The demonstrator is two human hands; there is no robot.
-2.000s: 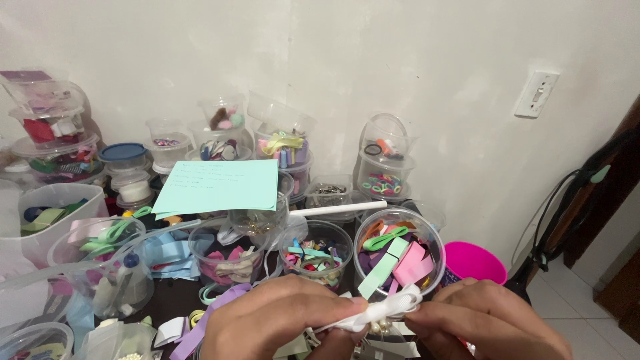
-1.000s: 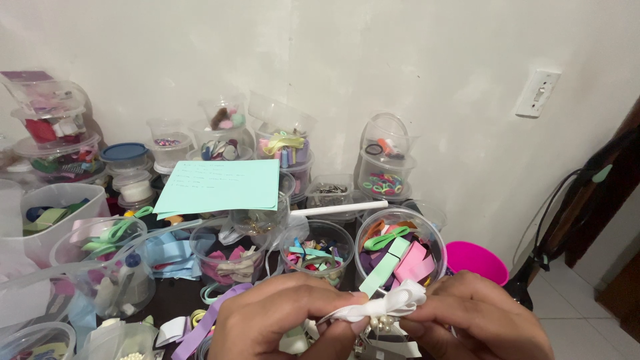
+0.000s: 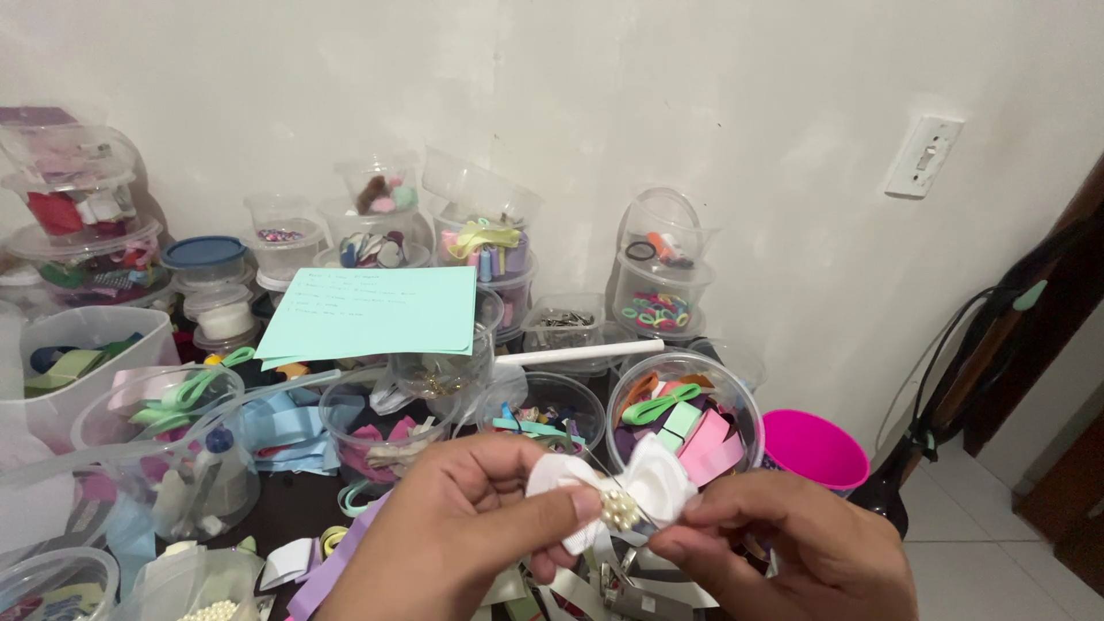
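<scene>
A white ribbon bow (image 3: pixel 660 479) with a pearl bead cluster (image 3: pixel 619 510) at its centre faces me at the lower middle. My left hand (image 3: pixel 483 517) grips its left side, thumb beside the pearls. At its right loop is my right hand (image 3: pixel 785 543), thumb and forefinger close together by the lower edge; a thin strand, thread or wire, runs across the bow toward them. Whether the right fingers pinch the bow or only the strand is hard to tell. Behind the bow stands a round clear tub of ribbons (image 3: pixel 752 431).
Clear tubs of ribbons and beads crowd the dark table. A green paper with handwriting (image 3: pixel 371 312) lies over some tubs, near a white stick (image 3: pixel 586 352). A magenta container (image 3: pixel 815 448) stands at the right. Below my hands are ribbon pieces and a grey object (image 3: pixel 651 601). The wall is behind.
The bow has turned so that its front and the pearl cluster now face me; earlier it was seen more edge-on with the pearls beneath. Both hands remain close around it.
</scene>
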